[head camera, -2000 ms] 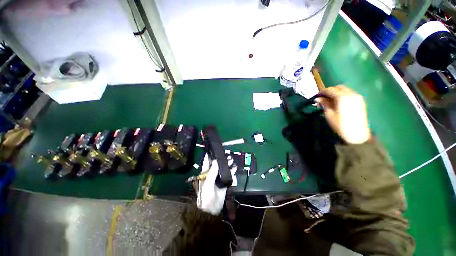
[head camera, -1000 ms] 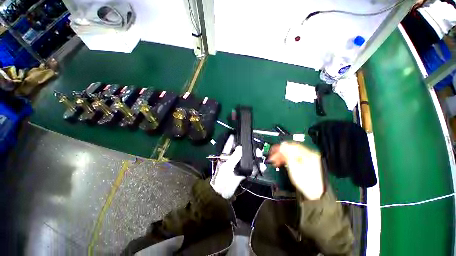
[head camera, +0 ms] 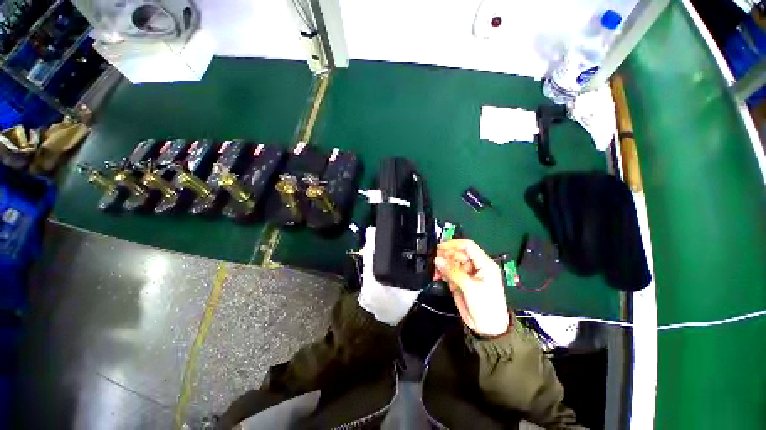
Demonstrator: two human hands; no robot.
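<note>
A black oblong panel [head camera: 403, 222] stands out over the bench's front edge, its broad face towards me, with a white strip across its upper part. My left hand [head camera: 385, 296], in a white glove, holds its lower end from below and behind; most of its fingers are hidden. My bare right hand [head camera: 472, 284] has its thumb and fingertips pinched together at the panel's lower right edge. Whether they grip the panel or something small is unclear. A small green board [head camera: 448, 231] shows partly behind the panel.
Several black panels with brass parts [head camera: 235, 191] stand in a row at left. A small black block [head camera: 476, 199], a green board with wires [head camera: 511, 273], black cloth [head camera: 592, 227], a black-handled tool [head camera: 548, 134], white paper [head camera: 508, 124] and a bottle [head camera: 584, 63] are at right.
My right hand went from the black tool at the cloth to the panel's edge. The tool now lies by the paper. The panel has turned from edge-on to show its broad face. The view shifted.
</note>
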